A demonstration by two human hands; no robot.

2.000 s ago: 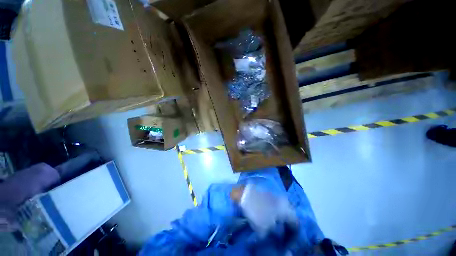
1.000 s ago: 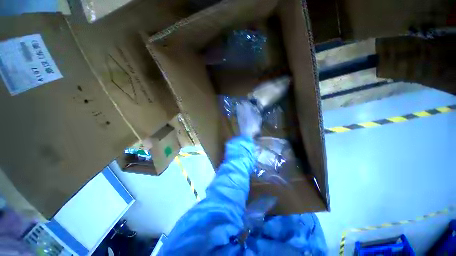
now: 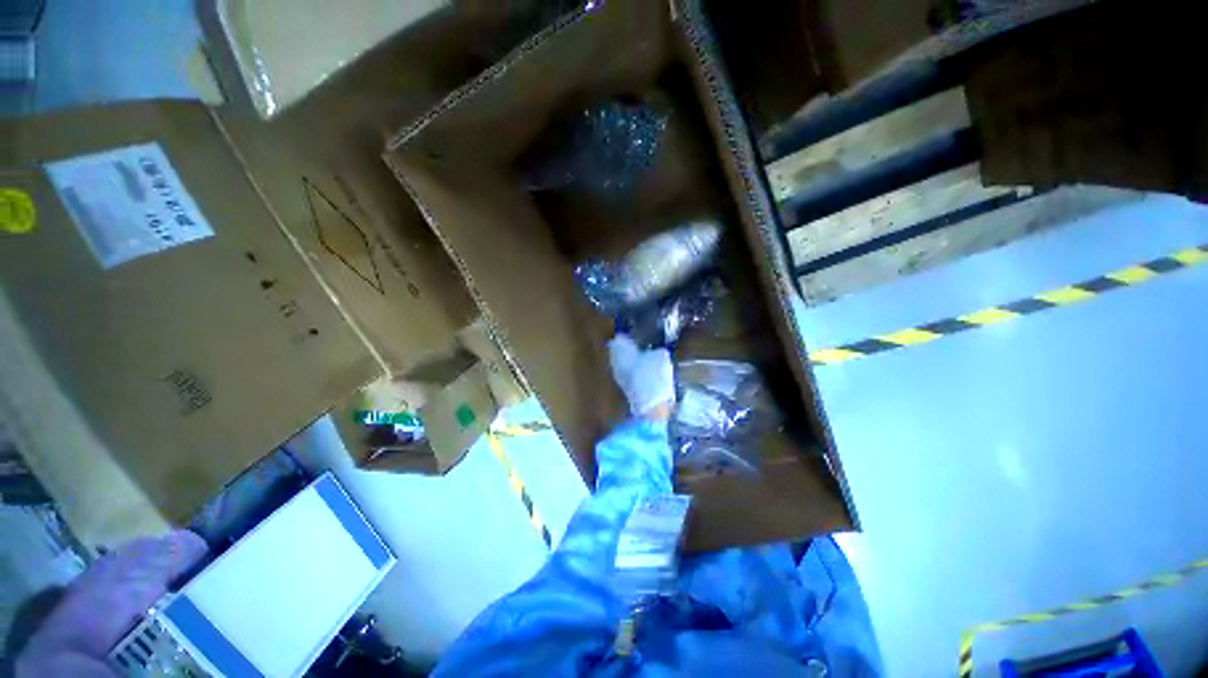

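Note:
A deep brown open carton (image 3: 530, 278) stands in front of me. My left hand (image 3: 645, 378), in a white glove and blue sleeve, reaches into it. Its fingertips are at a dark and clear plastic bag (image 3: 669, 322) with a small white patch; their grip is unclear. Just beyond lies a blurred pale, elongated bundle (image 3: 676, 258). A clear bag with silvery specks (image 3: 620, 143) lies at the carton's far end. Another clear bag (image 3: 715, 411) with whitish contents lies at the near end, right of my hand. My right hand is not in view.
A large closed carton with a white label (image 3: 130, 205) is on the left. A small open box (image 3: 444, 417) is below it. A wooden pallet (image 3: 881, 225) is at the right. Yellow-black tape (image 3: 980, 318) crosses the floor. A person's pink sleeve (image 3: 113, 603) shows by a white-topped surface (image 3: 278, 583).
Since one second ago, my left hand has drawn slightly back toward me inside the carton. The pale bundle appears farther left. Two seconds ago no hand was in the carton.

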